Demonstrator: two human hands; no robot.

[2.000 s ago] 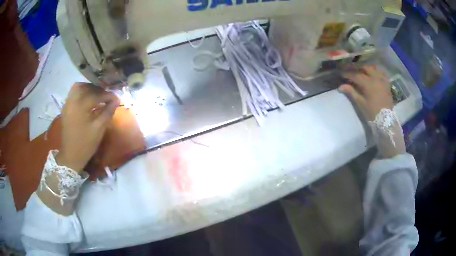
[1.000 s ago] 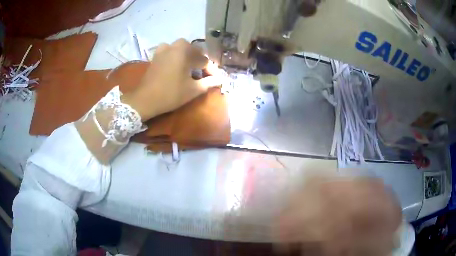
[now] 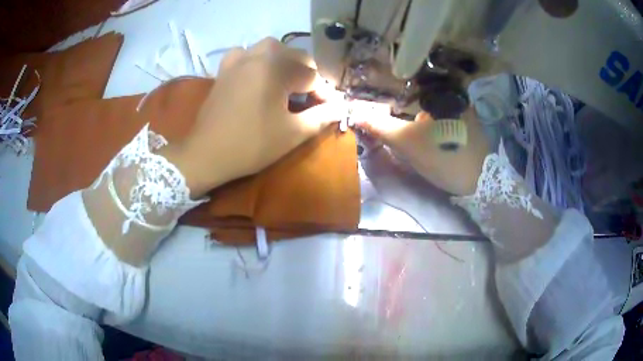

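A rust-brown fabric panel (image 3: pixel 310 187) lies under the lit machine head, its top corner at the needle area. My left hand (image 3: pixel 254 113) holds the panel's upper edge, fingertips close to the presser foot. My right hand (image 3: pixel 430 144) reaches in from the right under the machine head, its fingertips at the same bright spot; glare hides what they touch. A small white strip end shows between the fingertips. A white tape end (image 3: pixel 261 242) sticks out at the panel's lower edge. The presser foot and needle are mostly hidden by fingers and glare.
The cream sewing machine (image 3: pixel 536 49) fills the upper right. A bundle of white tapes (image 3: pixel 553 141) lies on the bed behind my right wrist. More rust-brown panels (image 3: pixel 77 70) overlap at left, with tangled white strips (image 3: pixel 15 113) at the far left. A thread trails over the bed's front edge.
My right hand has come from the machine's right end, across the front, to the needle area. My left hand stays at the panel. The view has shifted, bringing the machine head further right.
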